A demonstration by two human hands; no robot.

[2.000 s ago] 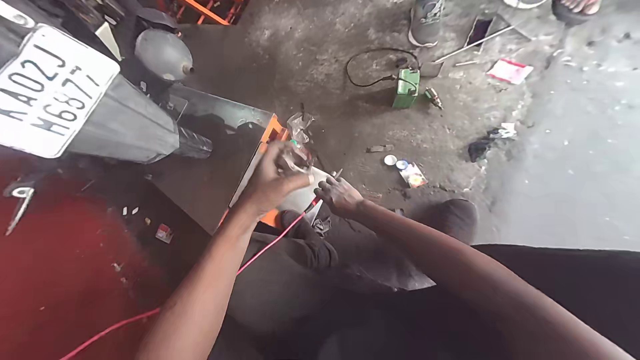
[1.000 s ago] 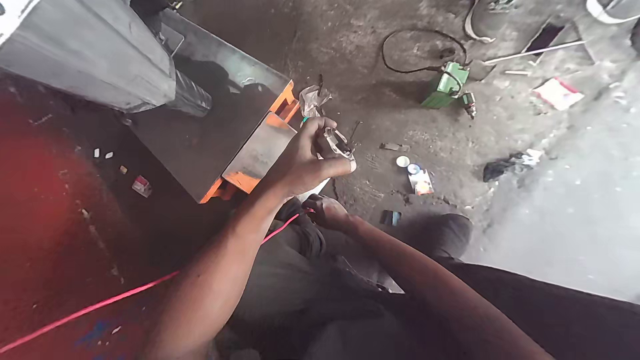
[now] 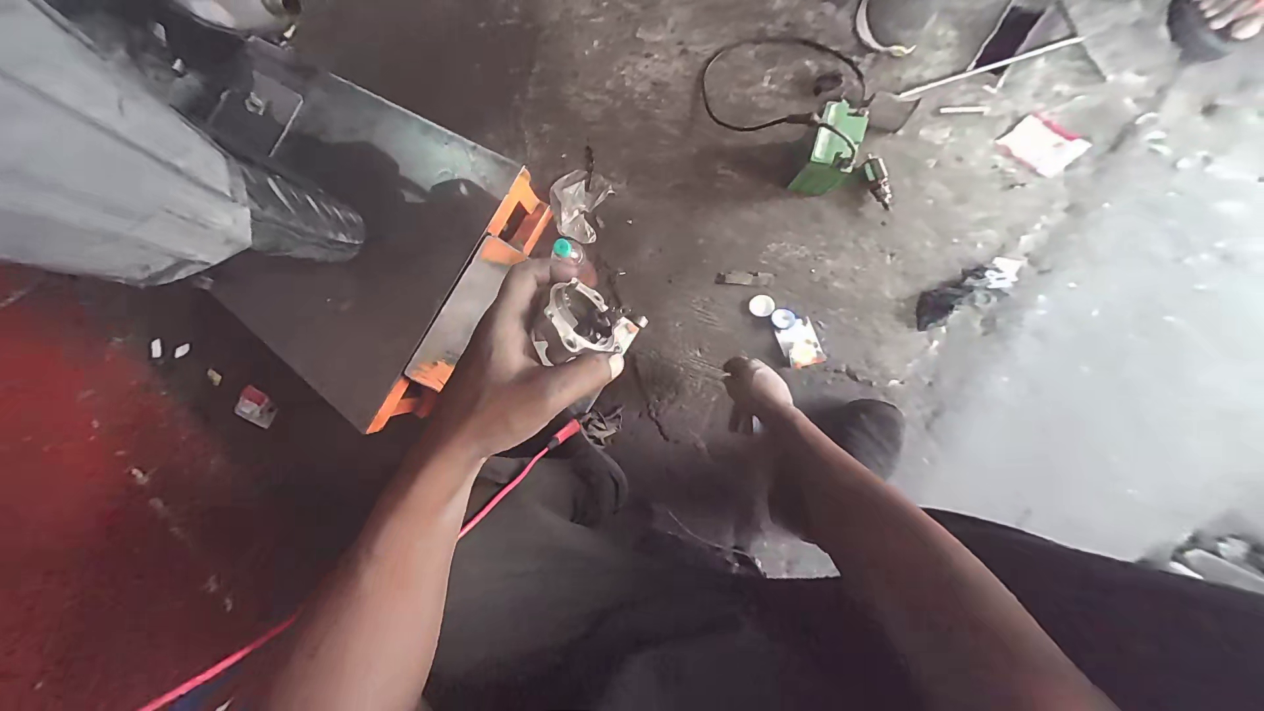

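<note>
My left hand grips a cast metal engine part with a round hollow opening, fingers behind it and thumb along its lower edge. A bottle with a green cap stands just beyond the fingers. My right hand is out to the right, low over the floor, its fingers curled; whether it holds something cannot be told. Below the metal part, the red plug end of a red cable lies near my foot. Two small round lids or tubs and a small printed packet lie beyond my right hand.
A metal platform with orange ends stands at the left, under a motorcycle's grey rear part. On the floor are a clear plastic bag, a green box with a black cable, a black plastic scrap and a red-white packet.
My right hand has moved away to the right from the red cable's end and my left hand. The metal part, held in my left hand, now shows its opening more clearly.
</note>
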